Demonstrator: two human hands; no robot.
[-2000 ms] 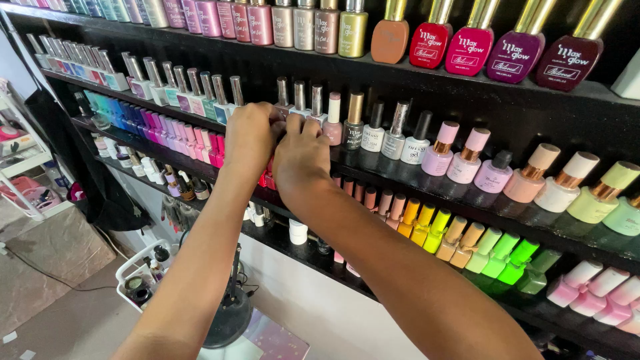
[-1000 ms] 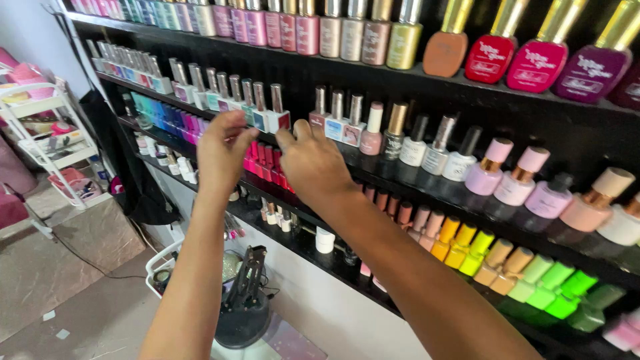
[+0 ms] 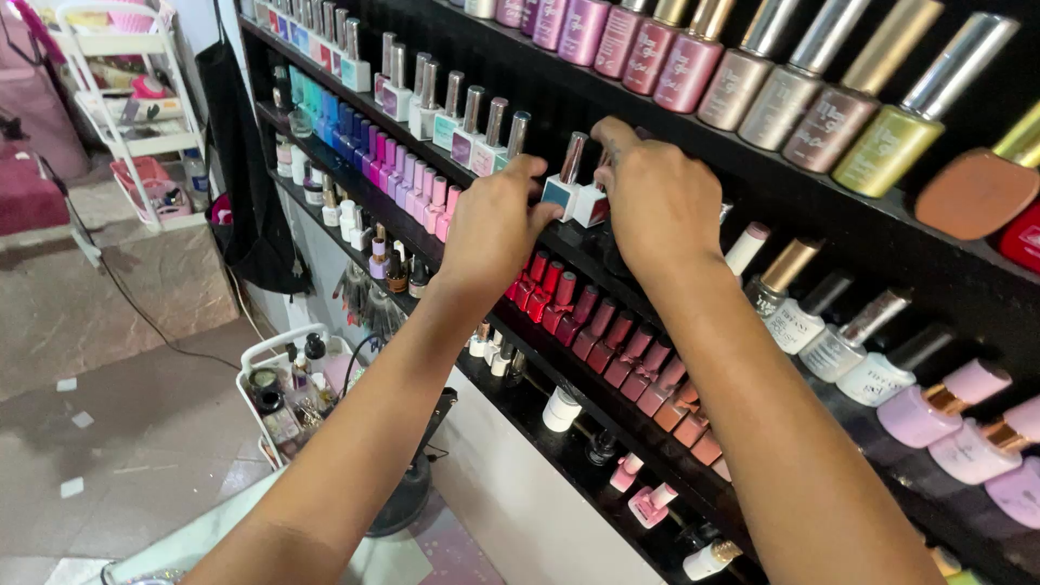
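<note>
My left hand [image 3: 497,219] is at a black shelf, thumb and fingers bent beside the end of a row of silver-capped nail polish bottles [image 3: 472,134]; whether it grips a bottle is hidden. Right of it stands a white bottle with a teal patch [image 3: 561,192], with a dark red-patched bottle [image 3: 590,206] close beside, slightly tilted. My right hand [image 3: 662,199] reaches over the same shelf, its fingers around or behind the red-patched bottle; its palm side is hidden, so its hold cannot be told. Further right are a black-capped bottle [image 3: 804,313] and others.
The upper shelf holds metallic-capped polishes [image 3: 743,89]. Below are red bottles [image 3: 540,296] and a white jar [image 3: 561,409]. A white trolley [image 3: 122,106], a hanging black apron [image 3: 236,162], a caddy of bottles [image 3: 280,398] and a dark lamp base [image 3: 406,496] lie left and below.
Both hands were close together two seconds ago and are now apart, with two white bottles showing between them. The view has moved closer to the shelves.
</note>
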